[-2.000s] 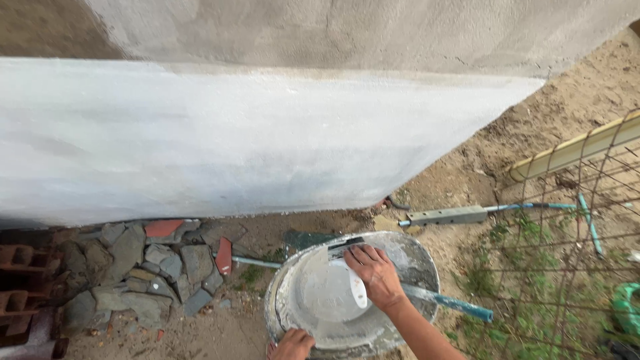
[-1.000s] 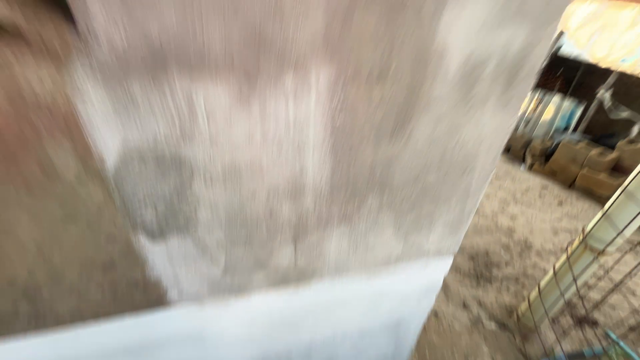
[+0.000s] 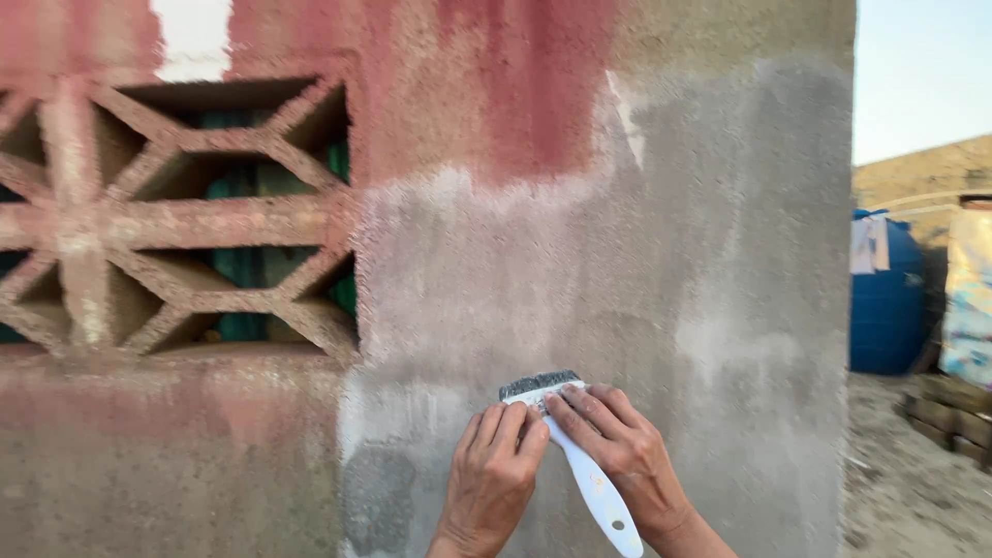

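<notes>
Both hands are on a wide paintbrush (image 3: pixel 595 484) with a white plastic handle and dark bristles, in front of a rough plastered wall (image 3: pixel 496 287). My left hand (image 3: pixel 496 473) has its fingertips at the left part of the brush's head. My right hand (image 3: pixel 620 449) grips the head's right side, fingers across its white band. The bristles point up and left, and the handle slants down to the right, its end with a hole. Whether the bristles touch the wall I cannot tell. The wall has grey and whitish coats below worn red paint and bare plaster.
Left of the hands, a ventilation block screen (image 3: pixel 225 209) with deep openings is set in the wall. Beyond the wall's right edge stand a blue water tank (image 3: pixel 887 302) with cloth hung on it and stacked blocks (image 3: pixel 949 411) on sandy ground.
The view has swung up from the ground to the wall. Two seconds ago my hands were at a basin with whitish liquid; now both are raised before the wall with the brush.
</notes>
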